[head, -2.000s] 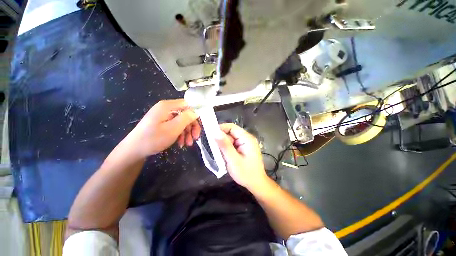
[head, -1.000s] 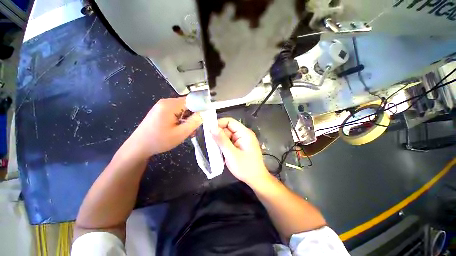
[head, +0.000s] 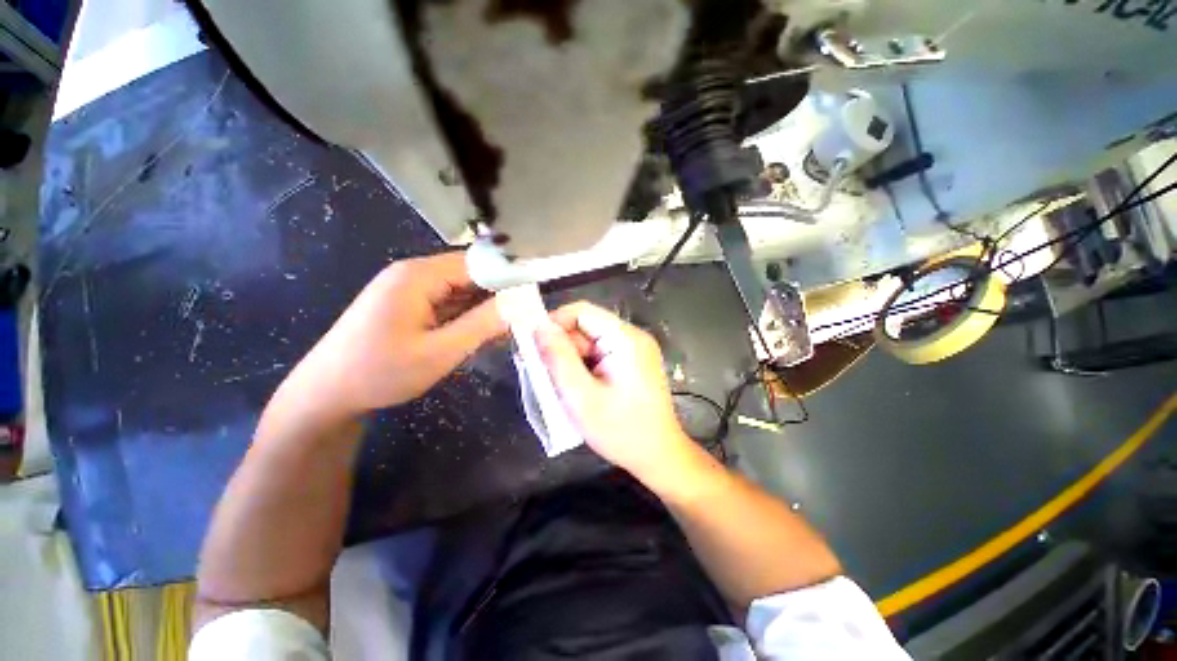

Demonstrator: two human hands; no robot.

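A narrow, folded white strip (head: pixel 545 411) hangs down from just below the arm end of the sewing machine (head: pixel 555 142). My right hand (head: pixel 607 381) grips the strip's right side between thumb and fingers. My left hand (head: pixel 413 329) is at the strip's upper end, its thumb and fingertips against it beside the pale rounded arm end (head: pixel 491 265). The machine head above has chipped dark patches and hides the needle area.
The scratched black-covered table (head: pixel 168 349) lies to the left. A pale-yellow tape roll (head: pixel 949 310) hangs at right among thin black cables (head: pixel 710 420). A metal bracket (head: pixel 781 323) stands right of my hands. A yellow floor line (head: pixel 981 568) curves at lower right.
My view has shifted, so the machine head sits further left. The strip's open loop has closed into flatter layers, and my right hand has moved slightly left along with it.
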